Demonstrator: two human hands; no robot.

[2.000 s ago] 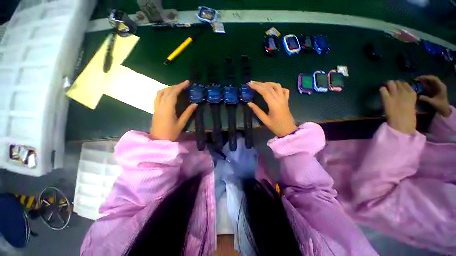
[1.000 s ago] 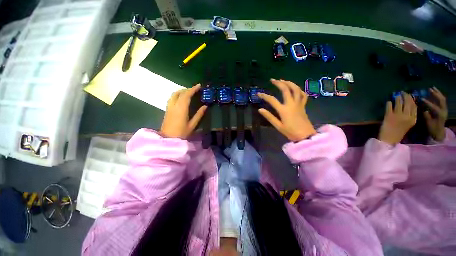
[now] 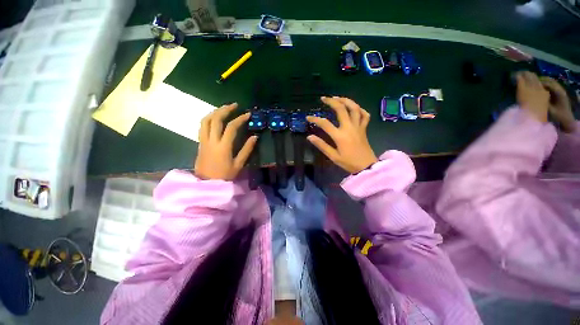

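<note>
Several strapped smartwatches (image 3: 278, 120) lie side by side at the bench's front edge, their black bands running front to back. The two left screens show bright light-blue dots; the third is dark blue. My left hand (image 3: 220, 143) rests at the left end of the row, fingers apart, an index fingertip by the leftmost watch. My right hand (image 3: 343, 134) is spread over the right end, fingertips on or just above the third and rightmost watches. It partly hides the rightmost watch. Neither hand visibly grips anything.
A yellow pen (image 3: 235, 66), yellow paper (image 3: 132, 101) and white paper (image 3: 178, 112) lie left. A large white blister tray (image 3: 48, 95) stands far left. Watches without full straps (image 3: 409, 106) lie right in two rows. Another person's hands (image 3: 533, 95) are far right.
Light-blue dots now show on the two left screens. My right hand has moved in over the right end of the row. The other person's hands have moved farther back on the bench.
</note>
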